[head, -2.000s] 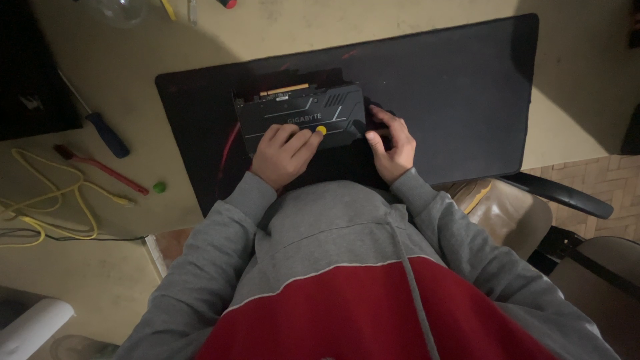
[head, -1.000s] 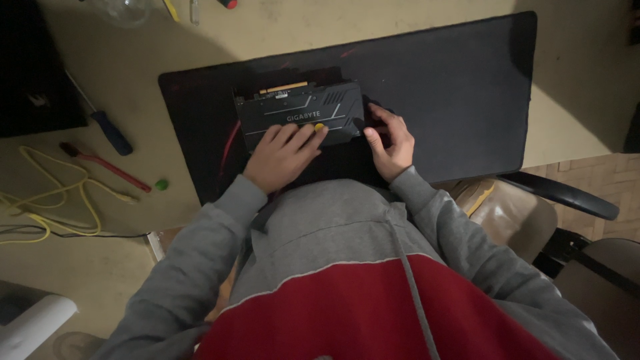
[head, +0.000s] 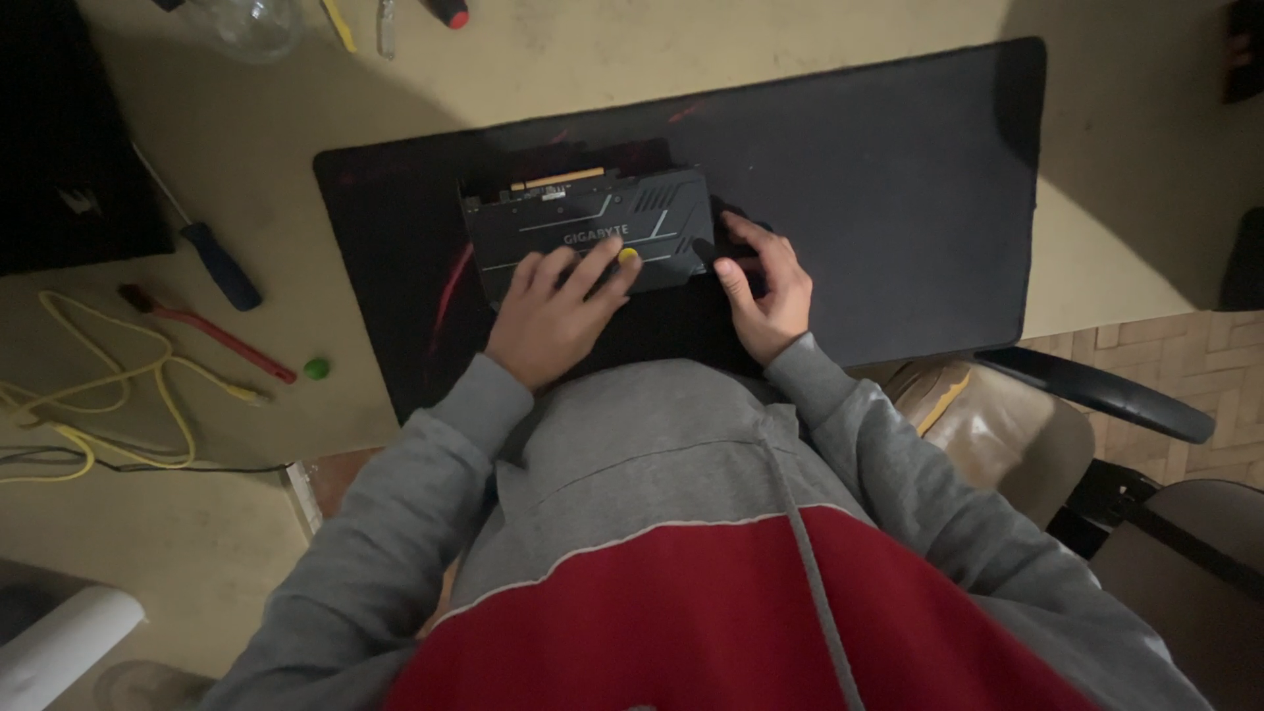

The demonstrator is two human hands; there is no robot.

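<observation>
A black Gigabyte graphics card [head: 583, 219] lies on a large black desk mat [head: 889, 197], its backplate up and its gold edge connector toward the far side. My left hand [head: 558, 311] rests over the card's near left part with the fingers spread. By its fingertips is a small round yellow thing [head: 629, 256]; whether the fingers touch or pinch it I cannot tell. My right hand [head: 770, 286] is curved beside the card's right end, thumb and fingers apart, with dark shadow between them. Whether it touches the card is unclear.
Left of the mat lie a blue-handled screwdriver [head: 219, 265], a red brush [head: 222, 341], a small green ball-like thing [head: 316, 368] and a tangled yellow cable [head: 118, 375]. A clear glass object [head: 255, 28] and more tools stand at the far edge. A chair armrest [head: 1106, 395] is at right.
My left hand has shifted slightly over the card, and more of the lettering on the backplate shows than two seconds ago. My right hand has stayed beside the card's right end.
</observation>
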